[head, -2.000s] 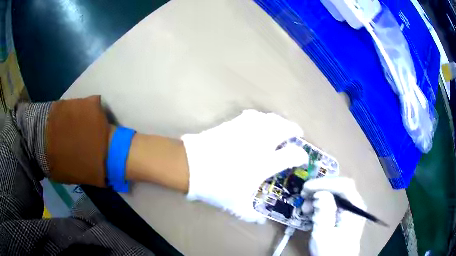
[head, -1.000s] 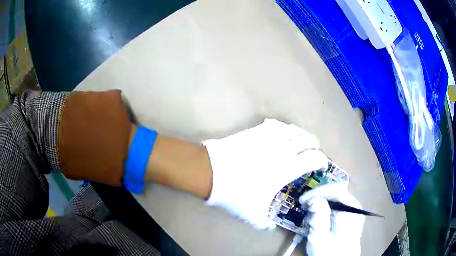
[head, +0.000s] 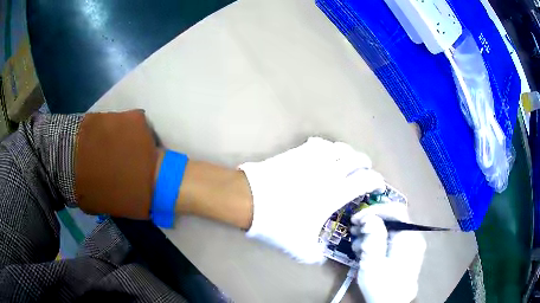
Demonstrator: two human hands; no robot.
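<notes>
An open white socket housing (head: 340, 254) lies on the tan board, with a circuit board (head: 336, 231) and small parts inside. My gloved left hand (head: 308, 198) grips the housing along its left and upper side. My gloved right hand (head: 391, 254) is over the housing's right side and holds thin dark tweezers (head: 420, 227), one pointed end sticking out to the right. The right fingertips are at the inner parts and hide much of the inside. A white power cord (head: 344, 286) leaves the housing at the bottom.
The tan board (head: 237, 77) lies under the work. Blue corrugated sheets (head: 438, 100) are stacked at the right, bearing a white unit (head: 435, 26) and its coiled cord in a clear plastic bag (head: 491, 148). A dark green surface (head: 118, 41) is at upper left. A yellow-topped item (head: 529, 102) is at the right edge.
My left hand and the housing sit further right in the picture than two seconds ago. The tweezers in my right hand have turned from slanting down to nearly level.
</notes>
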